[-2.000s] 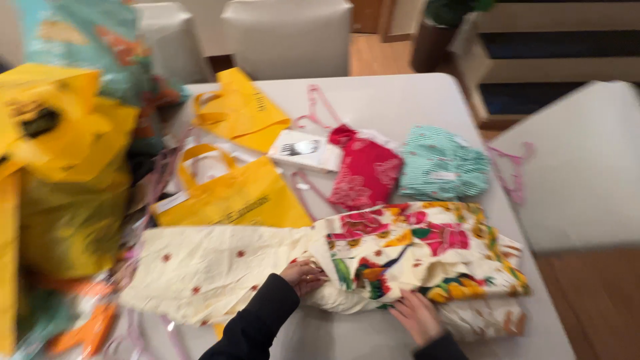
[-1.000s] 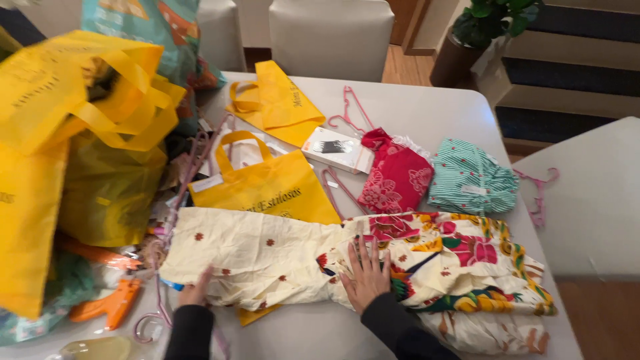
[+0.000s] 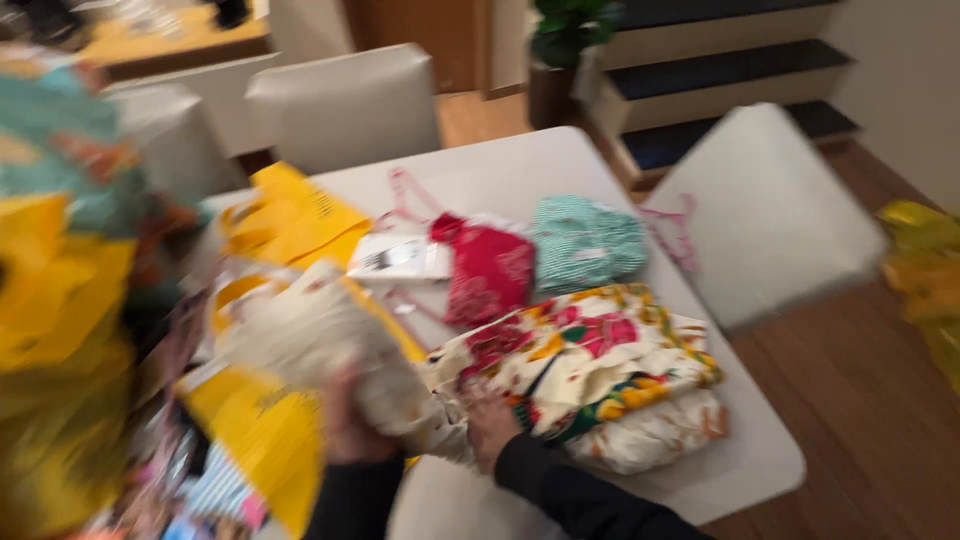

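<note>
My left hand (image 3: 351, 416), blurred, grips the cream end of a printed fabric garment (image 3: 307, 337) and holds it up off the table, bent over toward the right. With its fingers partly hidden in the cloth, my right hand (image 3: 489, 424) presses on the garment near its middle. The colourful floral part (image 3: 592, 337) lies flat to the right of that hand. Under its front edge is a folded cream and brown cloth (image 3: 652, 431). Behind it rest a red patterned garment (image 3: 491, 270) and a folded green-striped garment (image 3: 585, 244).
A white box (image 3: 401, 257), pink hangers (image 3: 409, 199) and yellow bags (image 3: 296, 225) lie on the white table (image 3: 517, 161). Large yellow bags (image 3: 60, 360) and a teal printed bag (image 3: 60, 142) fill the left side. White chairs (image 3: 772, 217) stand at the table's sides.
The cream end lay flat on the table one second ago; my left hand has lifted it and moved it toward the right. The view has swung to the right.
</note>
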